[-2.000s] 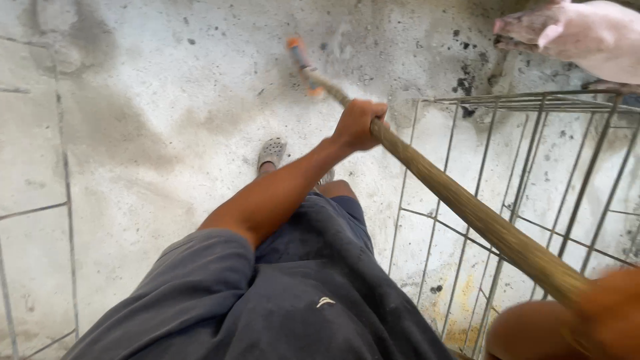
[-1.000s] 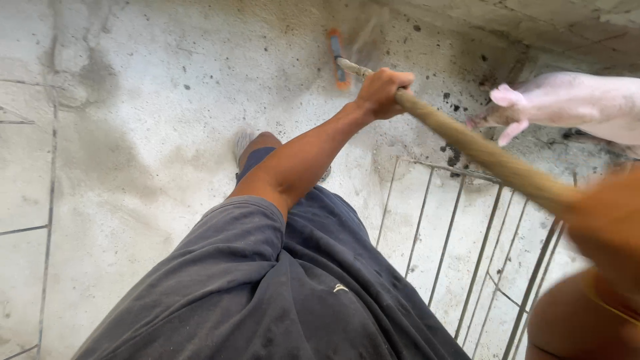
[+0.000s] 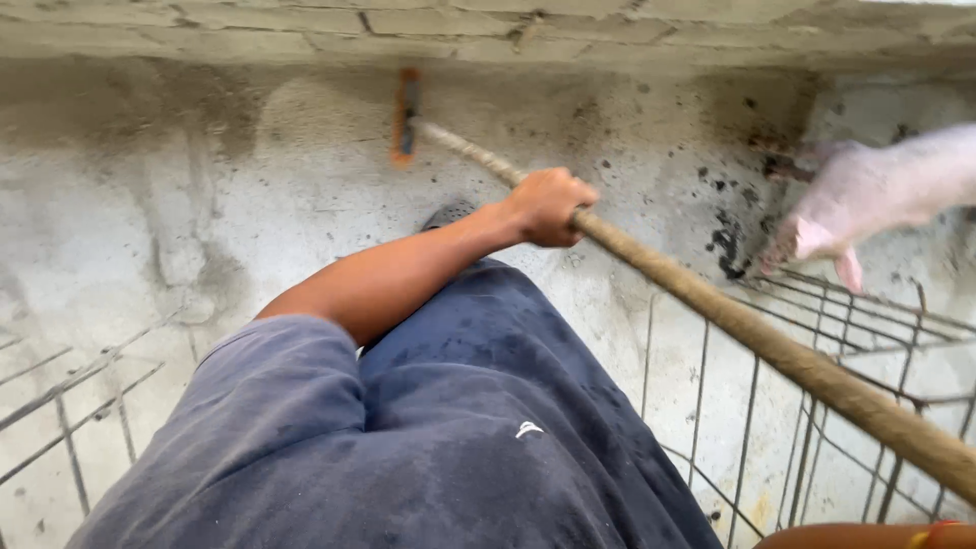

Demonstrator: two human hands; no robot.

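My left hand is closed around the lower part of a long wooden pole. At the pole's far end a narrow brush head with orange bristles lies on the concrete floor, close to the base of the wall. From the left hand the pole runs down to the right and leaves the view at the right edge. Of my right arm only a forearm with a red and yellow band shows at the bottom right; the right hand is out of view.
A pink pig stands at the right, its head lowered near dark droppings. Metal wire panels rise at the lower right, with more wire bars at the lower left. A block wall crosses the top.
The brush head has moved to the left along the floor, close to the wall. The right hand, blurred on the pole before, has left the view. The view has shifted towards the wall.
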